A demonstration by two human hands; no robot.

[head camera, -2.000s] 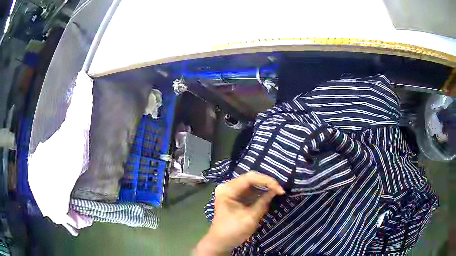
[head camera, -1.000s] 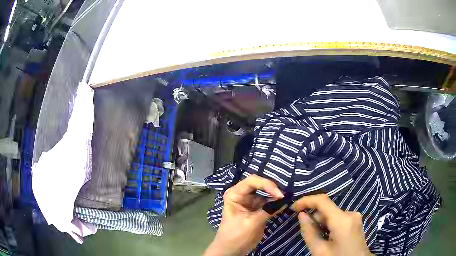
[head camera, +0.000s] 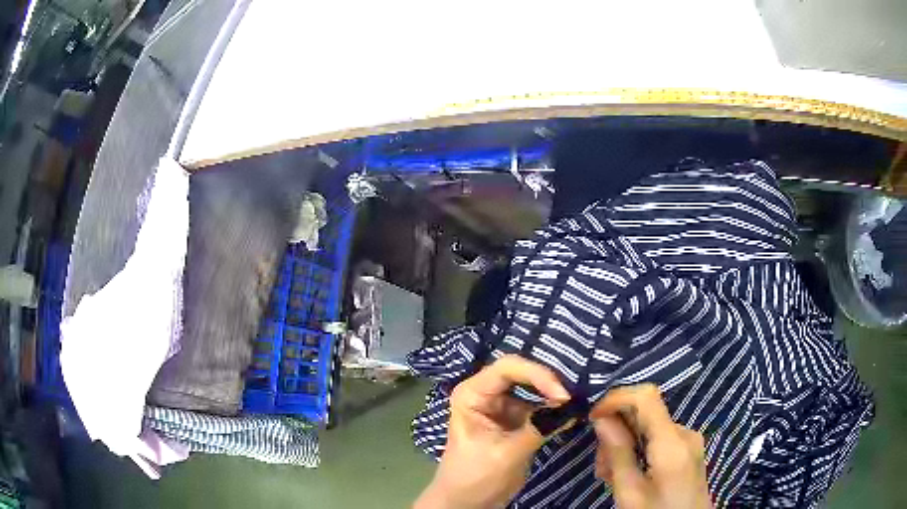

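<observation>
The navy-and-white striped garment [head camera: 686,378] lies heaped over the lap. My left hand [head camera: 487,432] pinches a short dark piece of the dark trim [head camera: 553,418] between thumb and fingers, at the garment's lower left part. My right hand [head camera: 651,452] is just to the right, its fingertips bent close to the same piece. A dark thing shows partly between the right hand's fingers; what it is cannot be told. No needle or thread can be made out.
A white table [head camera: 477,50] with a yellow tape measure [head camera: 636,96] along its edge lies ahead. At left are a blue crate [head camera: 290,348], grey cloth [head camera: 224,288] and pink-white cloth [head camera: 129,318]. A clear bin [head camera: 875,263] stands at right, above the green floor.
My right hand has come in from out of view beside the left hand. Since one second ago both hands have stayed close together, with small fingertip shifts at the dark piece.
</observation>
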